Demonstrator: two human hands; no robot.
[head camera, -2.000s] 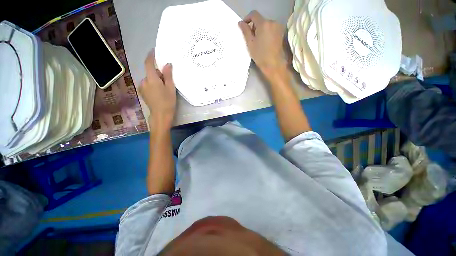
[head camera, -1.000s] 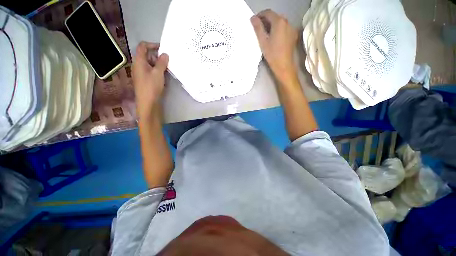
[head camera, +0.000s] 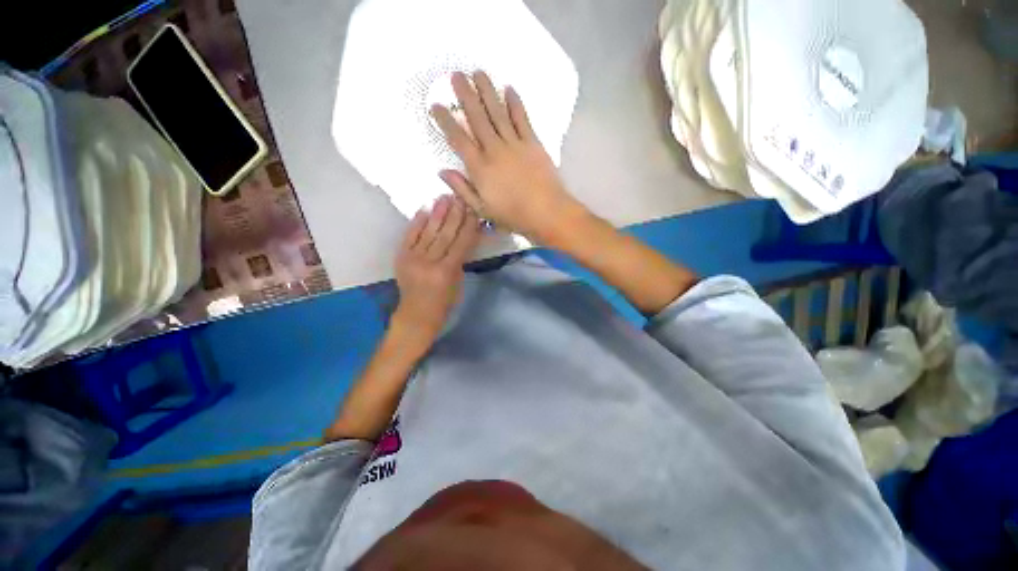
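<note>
A white many-sided housing with a printed top cover (head camera: 385, 95) lies face up on the light grey board (head camera: 625, 145) in front of me. Its dotted swirl shows, partly hidden by my right hand. My right hand (head camera: 500, 167) lies flat on the cover with its fingers apart and grips nothing. My left hand (head camera: 435, 243) is at the cover's near edge, its fingertips on or against that edge, close to my right hand's thumb. Whether it grips the edge I cannot tell.
A stack of printed top covers (head camera: 832, 112) stands at the right. A stack of shells (head camera: 123, 218), its top one with a thin wire, stands at the left beside a smartphone (head camera: 197, 109). Blue stools (head camera: 151, 385) and bagged items (head camera: 876, 368) are below the bench.
Both hands have left the cover's left and right sides. My right hand has moved onto its face, and my left hand to its near edge. The cover is turned slightly.
</note>
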